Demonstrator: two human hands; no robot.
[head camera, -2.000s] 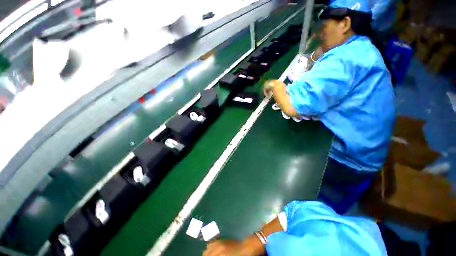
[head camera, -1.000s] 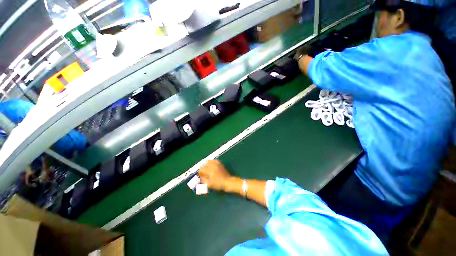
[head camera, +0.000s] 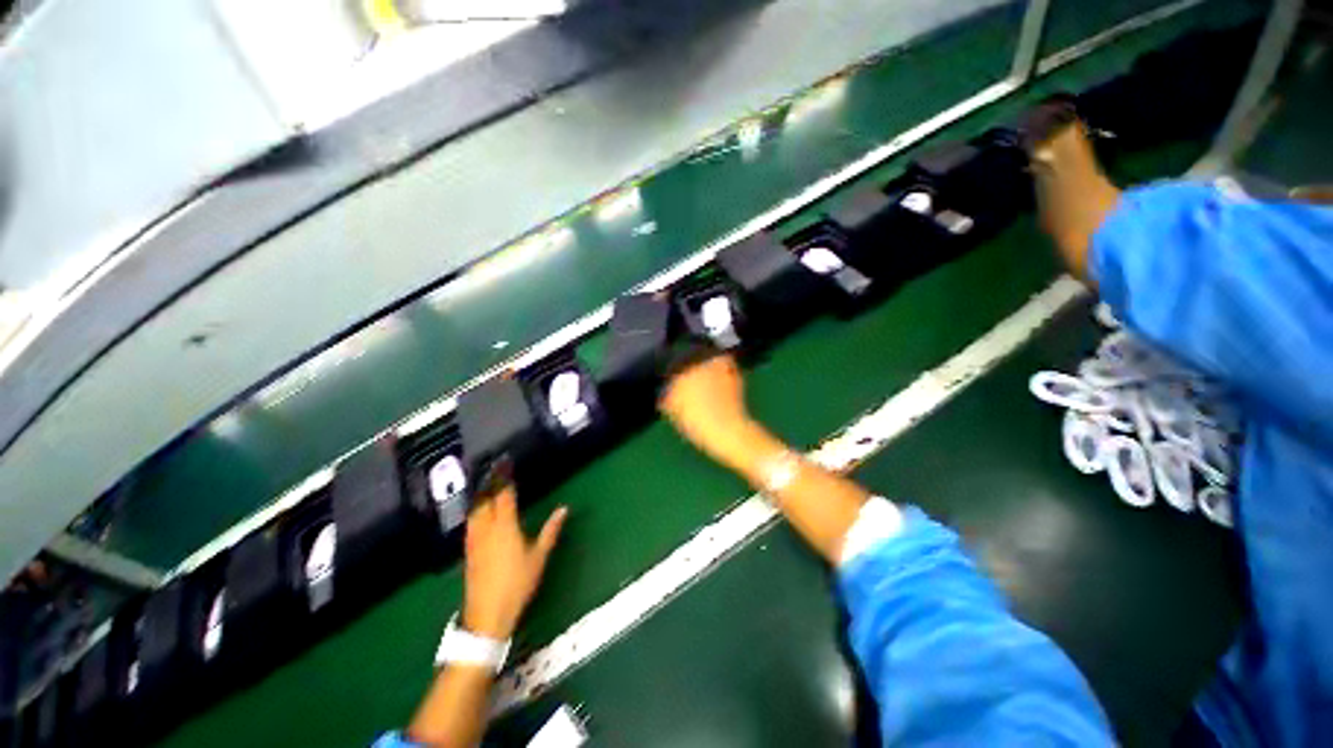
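Open black box bases, such as this one (head camera: 573, 418), lie in a slanting row on the green conveyor belt, with white coiled cables and adapters inside. Plain black lids (head camera: 493, 424) lie between them. My left hand (head camera: 502, 567), with a white wrist strap, reaches over the belt. Its blurred fingertips are at the near end of a lid and its thumb stands apart. My right hand (head camera: 711, 406) is at the near edge of another box, fingertips against dark parts; its grip is unclear. A white adapter (head camera: 560, 729) lies on the worktop, cut by the bottom edge.
A scuffed white side rail (head camera: 921, 392) runs between belt and worktop, under both my forearms. A co-worker's blue sleeve (head camera: 1206, 292) and hand reach the row at the right. White coiled cables (head camera: 1133, 424) are heaped near that person. A grey shelf (head camera: 366, 292) overhangs the far side.
The view has turned and moved closer to the belt. My right hand has gone from the adapters on the worktop to the box row. My left hand has come into view there.
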